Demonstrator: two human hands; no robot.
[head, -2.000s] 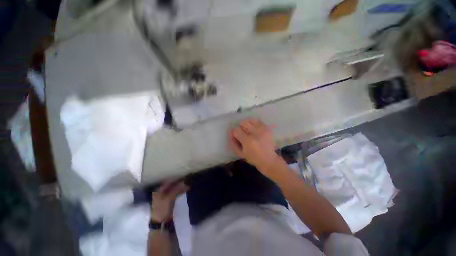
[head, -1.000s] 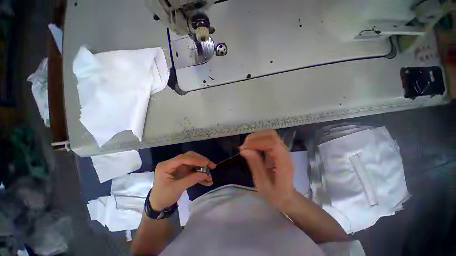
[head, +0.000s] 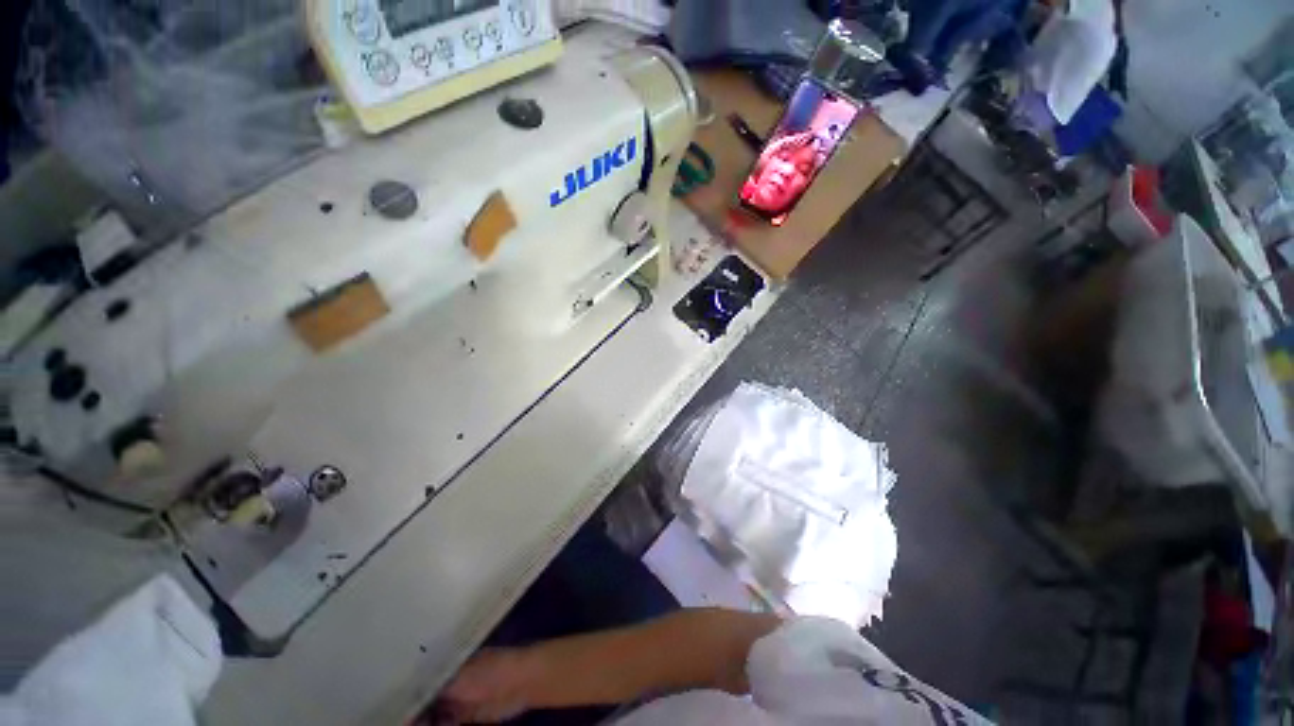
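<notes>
The cream JUKI sewing machine (head: 426,213) stretches across the left and middle, with its needle area (head: 249,496) at the lower left. My right hand (head: 483,688) is at the bottom edge, by the front edge of the table; its fingers are hidden under or behind that edge, so its grip does not show. My left hand is out of the picture. A white fabric piece (head: 121,660) lies on the table at the lower left. A stack of white panels (head: 795,496) with a slit mark lies right of my lap.
The control panel (head: 433,50) is above the arm. A lit phone (head: 802,149) stands on the brown board (head: 866,163), near teal-handled scissors (head: 693,170). A black switch panel (head: 720,298) is on the table. A blurred dark shape, perhaps a person, is at right.
The view has swung right and up. My hands, earlier holding a small metallic part and a thread above the lap, have left that view; only my right hand shows, low at the table edge.
</notes>
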